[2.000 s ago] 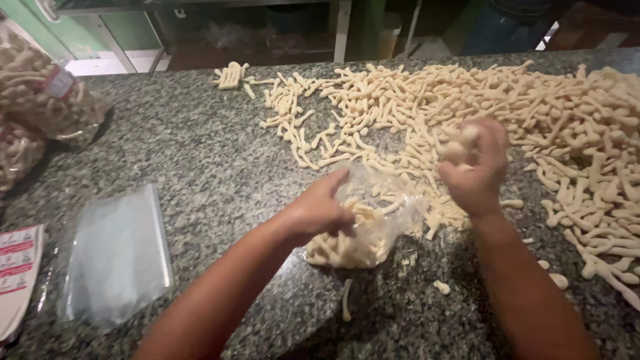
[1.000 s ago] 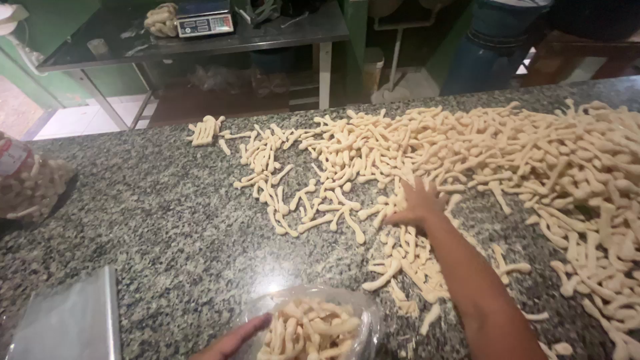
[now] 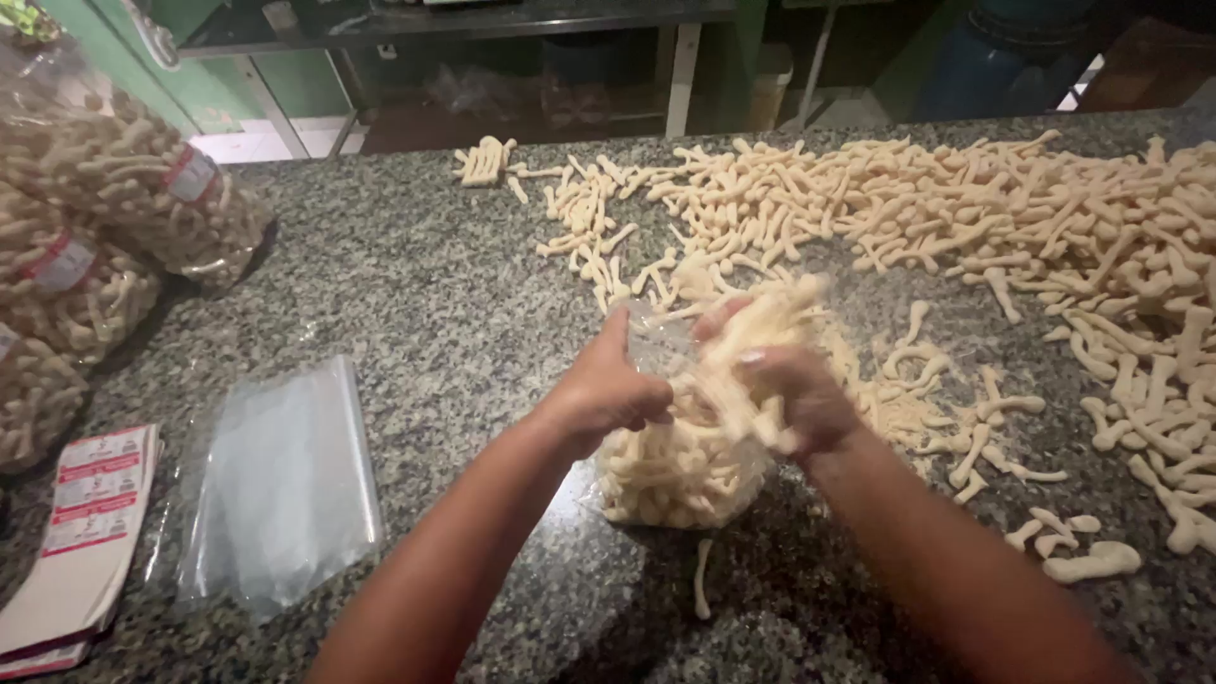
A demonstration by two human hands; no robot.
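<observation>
Near the middle of the granite counter stands a clear plastic bag (image 3: 679, 475), partly filled with pale, knobbed stick-shaped snacks. My left hand (image 3: 613, 385) grips the bag's upper left edge, thumb and forefinger on the film. Over the bag's mouth, my right hand (image 3: 793, 394) holds a bunch of the snack sticks (image 3: 769, 328); hand and sticks are blurred by motion. A large heap of loose sticks (image 3: 912, 204) spreads behind and to the right. One single stick (image 3: 702, 579) lies in front of the bag.
Filled, labelled bags of snacks (image 3: 180, 190) stand at the left. A stack of flat clear plastic bags (image 3: 285, 475) lies left of my arm, beside printed red-and-white labels (image 3: 100, 503). Behind the granite counter (image 3: 418, 266) are a dark metal table (image 3: 456, 24) and a blue barrel (image 3: 997, 66).
My right hand has moved from the heap to the bag's mouth, now with sticks in it. My left hand has come to the bag's upper edge. The view has shifted.
</observation>
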